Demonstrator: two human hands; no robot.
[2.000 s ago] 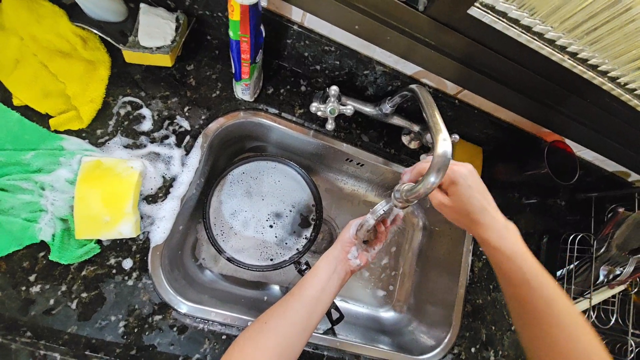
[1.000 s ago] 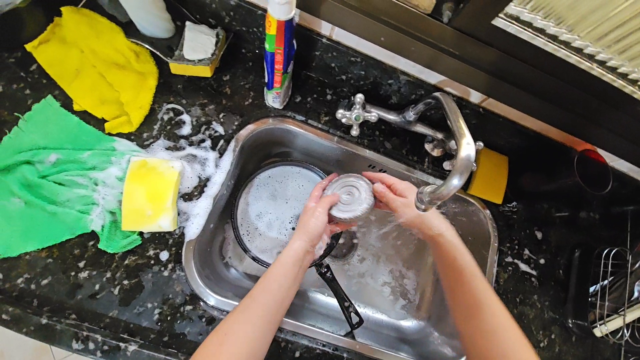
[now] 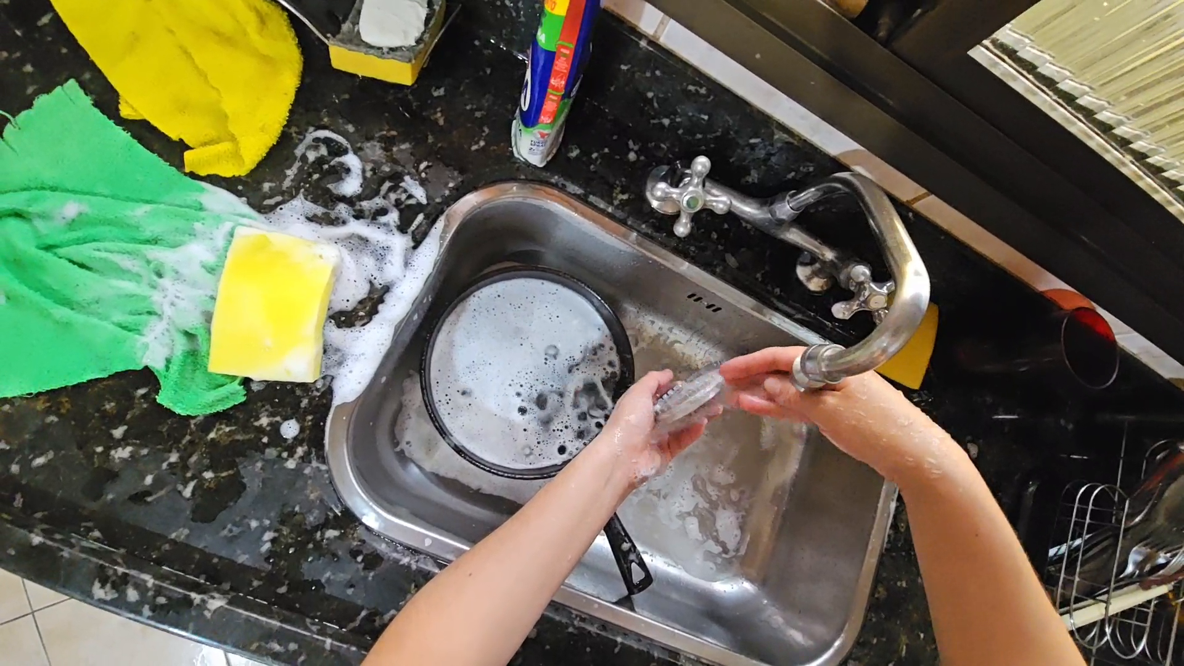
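Note:
Over the steel sink, my left hand grips a small round clear lid or dish, tilted on edge. My right hand is just under the spout of the chrome faucet, its fingertips by the far edge of the clear piece; whether they touch it is unclear. Beneath and left of my hands, a black frying pan full of soapy water sits in the sink, its handle partly behind my left forearm.
Left of the sink lie a sudsy yellow sponge, a green cloth and a yellow cloth. Behind are a colorful bottle and a soap holder. A wire dish rack with utensils stands at right, near a red-rimmed glass.
The round clear piece, face up in both hands one second ago, is now tilted on edge in my left hand and nearer the spout. My right hand has shifted under the spout.

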